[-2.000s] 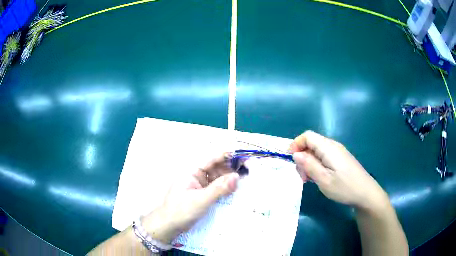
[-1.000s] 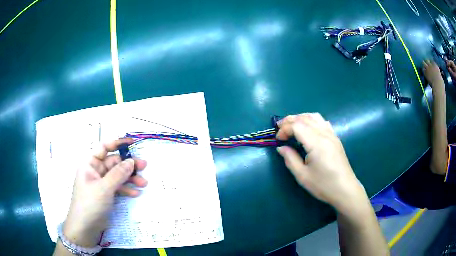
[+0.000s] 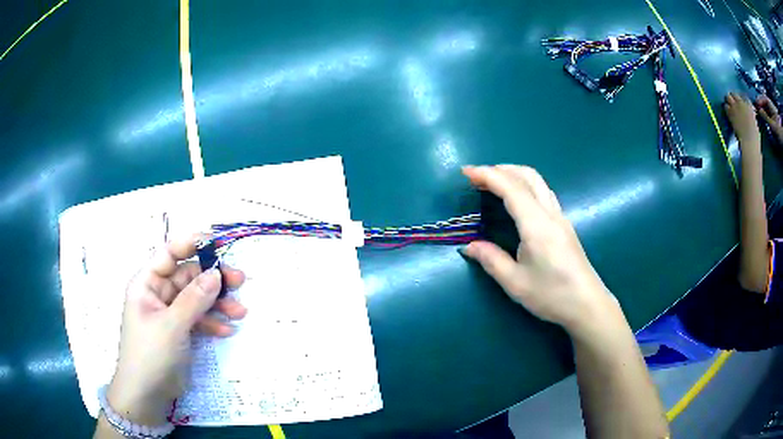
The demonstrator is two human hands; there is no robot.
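Observation:
A wire harness (image 3: pixel 283 229) of multicoloured wires runs left to right over the white printed drawing (image 3: pixel 283 343) and past its right edge. A white band (image 3: pixel 353 232) is around its middle. My left hand (image 3: pixel 185 296) holds a small black connector (image 3: pixel 209 255) at the harness's left end between thumb and fingers, over the drawing. My right hand (image 3: pixel 537 249) is at the right end, thumb and forefinger spread around a dark connector (image 3: pixel 495 219). The palm partly hides this connector, and no firm grip shows.
Another harness (image 3: pixel 631 43) with white bands and dark connectors lies on the green bench (image 3: pixel 300 94) at the upper right. Beyond a yellow line, another person's arm (image 3: pixel 754 214) and hands are at the far right, near more wires (image 3: pixel 760 64). A blue stool (image 3: pixel 674 347) is below the bench edge.
The view has shifted right since the first frame. My right hand has moved to the harness's right end, and its fingers have spread in the last second. My left hand still holds the black connector.

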